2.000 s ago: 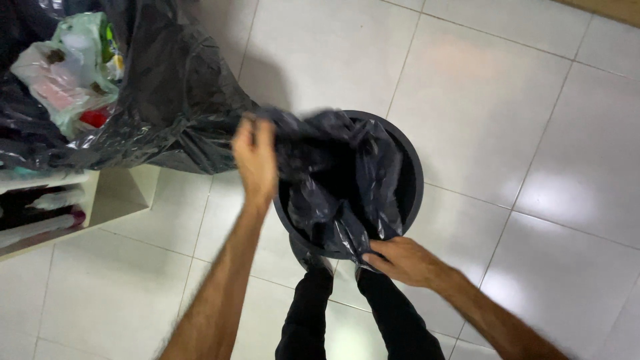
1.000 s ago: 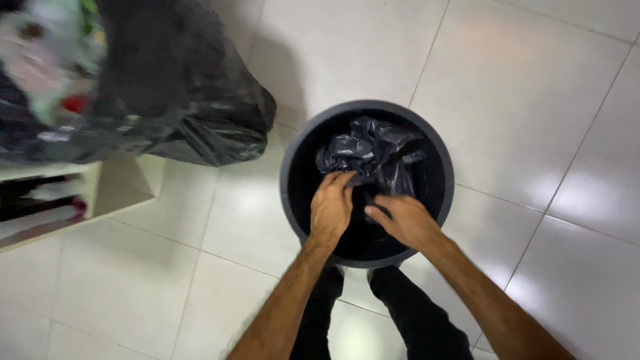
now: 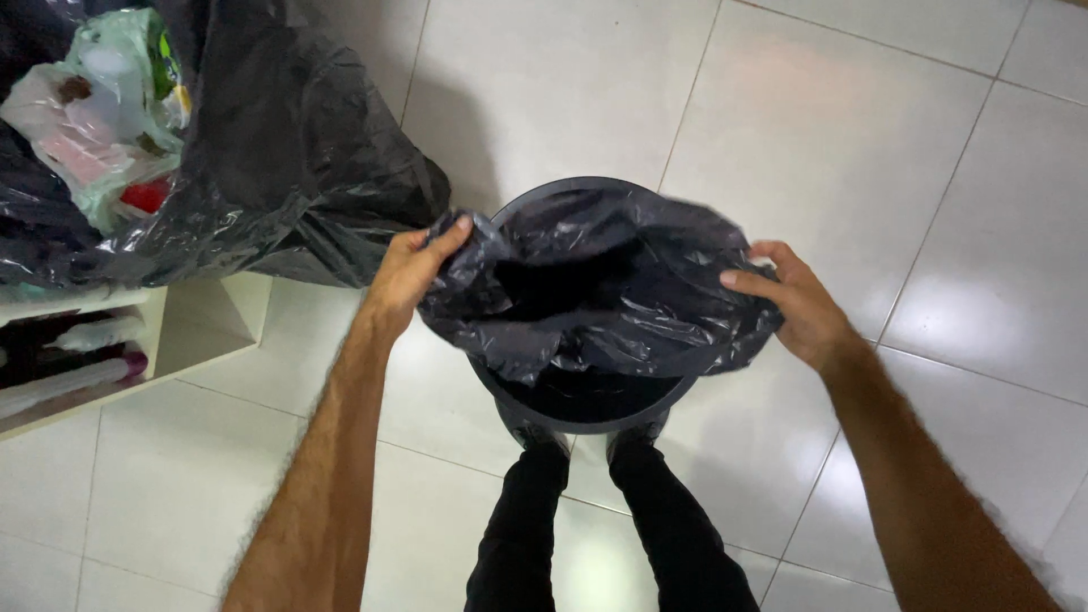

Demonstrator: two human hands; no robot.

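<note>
A black plastic bin liner is stretched between my hands above a round black bin, its mouth spread and facing up. My left hand grips the liner's left edge between thumb and fingers, beyond the bin's left side. My right hand pinches the opposite edge, out past the bin's right side. The liner covers most of the bin's opening; the front rim and part of the dark inside show below it. The bin stands on the floor just in front of my shoes.
At the upper left, a large black rubbish bag holds a knotted translucent plastic bag of waste. Below it, a pale open shelf unit holds wrapped items. My shoes and dark-trousered legs are close to the bin on the tiled floor.
A second ago both hands were close together inside the bin, with the liner bunched there. Now they are wide apart and higher, and the liner is spread above the rim.
</note>
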